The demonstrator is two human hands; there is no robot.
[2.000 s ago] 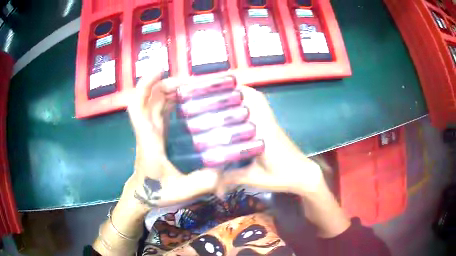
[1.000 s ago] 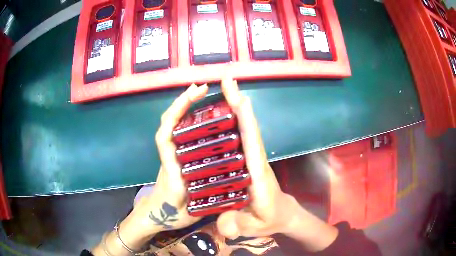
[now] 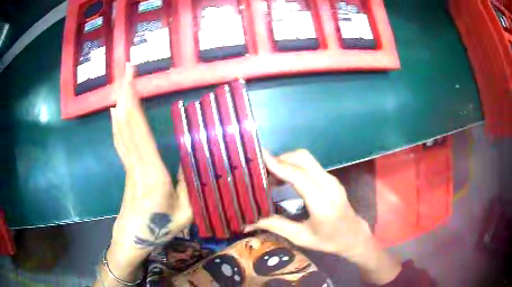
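A stack of several red phones [image 3: 222, 162] stands in front of me, long red side edges with silver trim lines facing the camera, tilted slightly left at the top. My left hand [image 3: 146, 174] is at the stack's left; its fingers stretch upward, apart from the phones, and its thumb side meets the lower left of the stack. Its thumb tip is hidden. My right hand [image 3: 320, 202] holds the lower right side, thumb near the bottom end and fingers bent at the right face.
A red foam tray [image 3: 258, 66] lies beyond the hands on the green bench [image 3: 348, 112], with phones lying back side up in its pockets, white labels showing. More red trays stand at the right edge [image 3: 488, 73]. Red trays [image 3: 412, 196] also show below the bench edge.
The stack has turned from end faces with keypads showing to long side edges showing. My left fingers have moved left, away from the phones; my right hand has moved to the lower right side.
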